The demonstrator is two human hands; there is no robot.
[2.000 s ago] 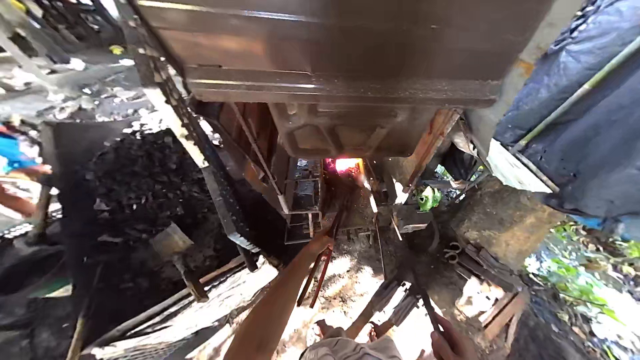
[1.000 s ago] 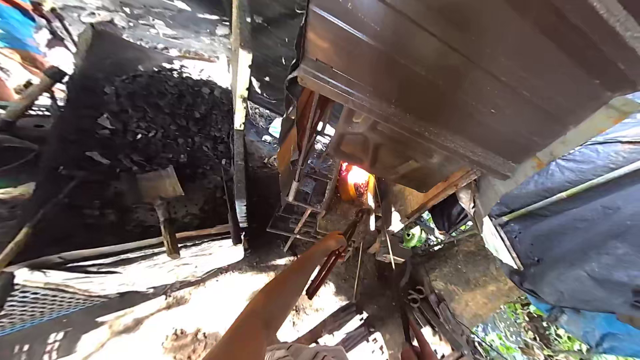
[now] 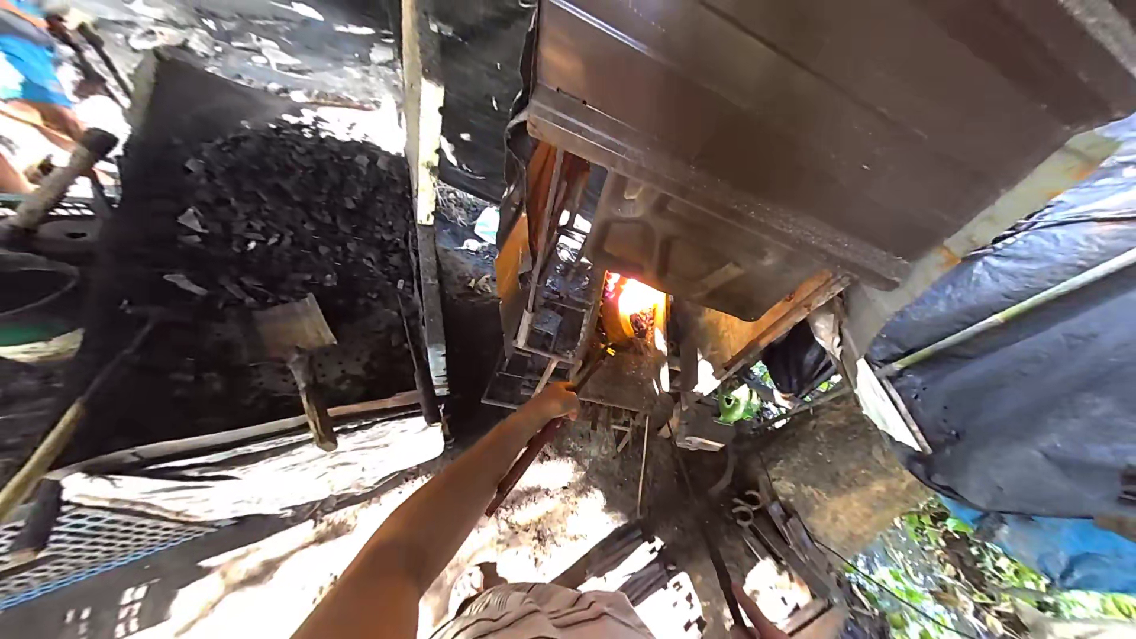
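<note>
My left hand (image 3: 557, 402) is closed on the handles of metal tongs (image 3: 527, 457), which reach up toward the mouth of a glowing forge fire (image 3: 633, 306). A small bright orange spot shows near the tongs' far end; what the jaws hold cannot be made out. Low at the right, partly cut off by the frame's edge, my right hand (image 3: 759, 619) is at the lower end of a long dark rod (image 3: 717, 555). A brown sheet-metal hood (image 3: 799, 133) hangs over the fire.
A heap of charcoal (image 3: 302, 204) fills a dark bin at left, with a wooden-handled scoop (image 3: 297, 333) at its front. Metal bars (image 3: 621, 564) lie on the ground below. A post (image 3: 424, 177) stands left of the forge. Another person (image 3: 35, 98) is at the upper left.
The view has swung, and the forge mouth shows brighter than two seconds ago. My left hand still holds the tongs toward the fire. My right hand remains low at the rod.
</note>
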